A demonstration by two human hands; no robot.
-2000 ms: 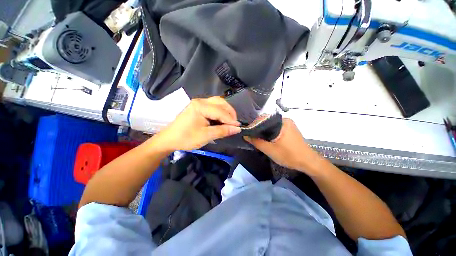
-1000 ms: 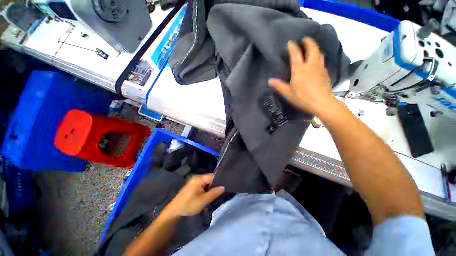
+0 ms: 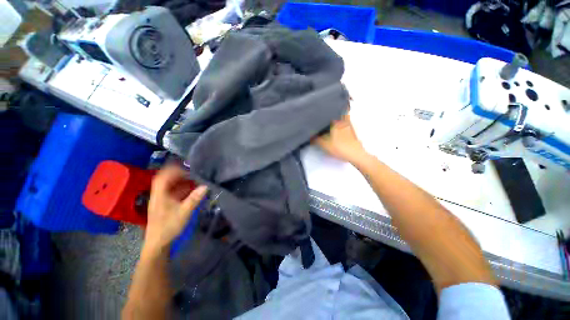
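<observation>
A dark grey garment (image 3: pixel 269 125) lies bunched on the left part of the white table (image 3: pixel 387 106) and hangs over the front edge toward the lap. My right hand (image 3: pixel 340 140) is at the garment's right side, its fingers partly hidden under the cloth. My left hand (image 3: pixel 170 203) is blurred, at the garment's lower left, with thumb and fingers apart and no cloth seen between them.
The white sewing machine head (image 3: pixel 500 112) stands at the right, with a black phone (image 3: pixel 519 189) beside it. A grey machine housing (image 3: pixel 147 53) stands at the left. A red stool (image 3: pixel 115 190), blue crates (image 3: pixel 69 169) and dark cloth (image 3: pixel 209 275) are below the table.
The garment has moved left, away from the machine, and is now bunched up. My right hand has gone from on top of it to its right side. My left hand has let go of the lower edge and risen.
</observation>
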